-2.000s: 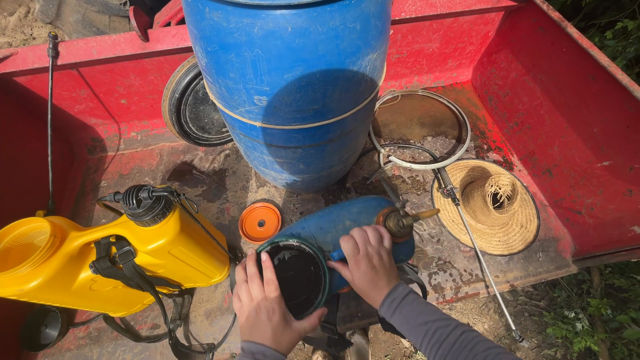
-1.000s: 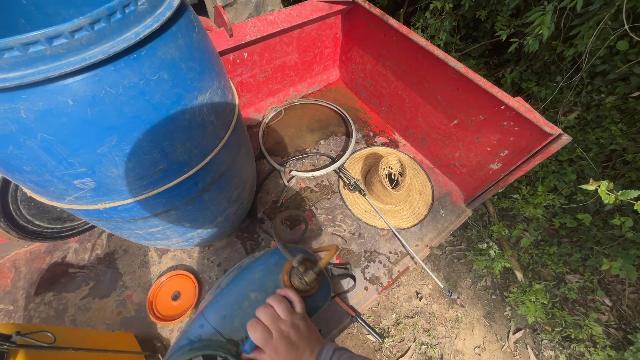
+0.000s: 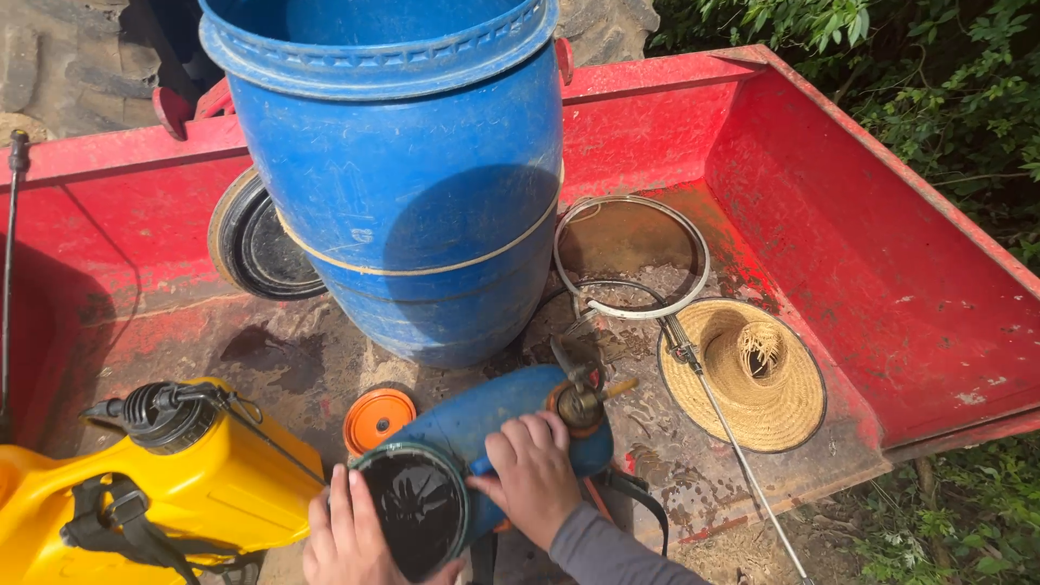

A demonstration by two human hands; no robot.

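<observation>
A blue knapsack sprayer tank [image 3: 487, 406] lies near the front edge of the red metal box, its round open mouth [image 3: 414, 508] facing up with dark liquid inside. My left hand [image 3: 353, 532] curves around the left side of that mouth, fingers on the rim. My right hand [image 3: 532, 471] rests on the tank between the mouth and the brass-coloured pump fitting [image 3: 579, 405], its thumb by the rim. An orange screw cap [image 3: 379, 421] lies just behind the tank. A yellow backpack sprayer [image 3: 236, 463] with black straps is to the left.
A tall blue plastic drum [image 3: 406, 187] stands behind the tank, a black lid [image 3: 276, 244] beside it. To the right lie a metal clamp ring [image 3: 705, 260], a straw hat [image 3: 723, 349] and a spray lance [image 3: 743, 455]. Red walls [image 3: 877, 268] surround the bed; a tractor tyre [image 3: 77, 73] is behind.
The view swung right and back. My left hand, out of view one second ago, shows at the tank's mouth again. My right hand stays on the tank by the fitting.
</observation>
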